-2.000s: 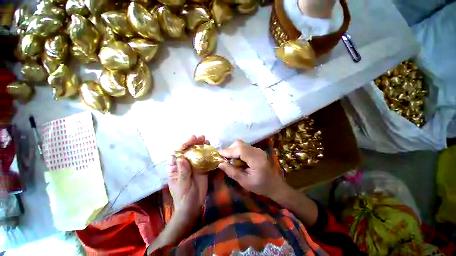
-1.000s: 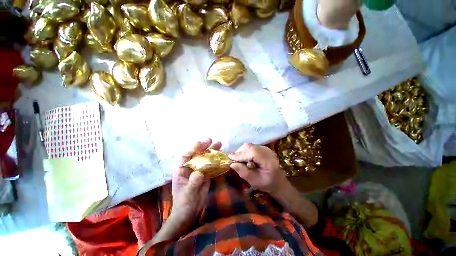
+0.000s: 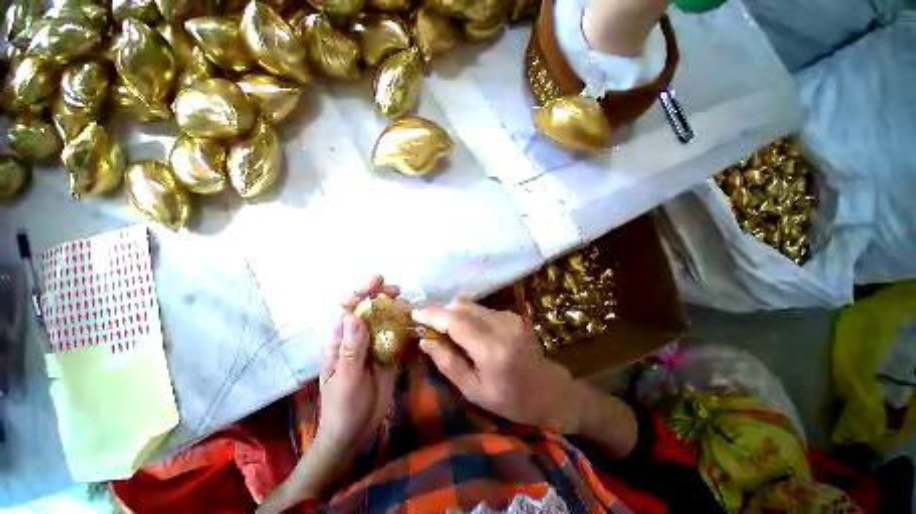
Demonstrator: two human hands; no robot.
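Observation:
A shiny stuffed gold ingot (image 3: 387, 329) is held over my lap at the table's front edge. My left hand (image 3: 354, 376) grips it from the left, thumb at its near side and fingers behind it. My right hand (image 3: 492, 356) pinches at the ingot's right side. A small dark tool may be between its fingertips, but it is mostly hidden. One finished-looking gold ingot (image 3: 413, 147) lies alone on the pale table (image 3: 402, 226). Many more are heaped (image 3: 214, 106) at the upper left.
A plush figure (image 3: 658, 60) stands at the upper right with a short dark marker (image 3: 676, 115). A cardboard box (image 3: 651, 301) and white sack (image 3: 824, 241) hold small gold pieces. A red-marked sheet (image 3: 100, 291), yellow paper (image 3: 110, 412) and pen (image 3: 28, 271) lie left.
The ingot has turned in my hands, from lying lengthwise to showing a rounder side with one end towards me. My right hand has shifted against it. The whole view has also shifted slightly.

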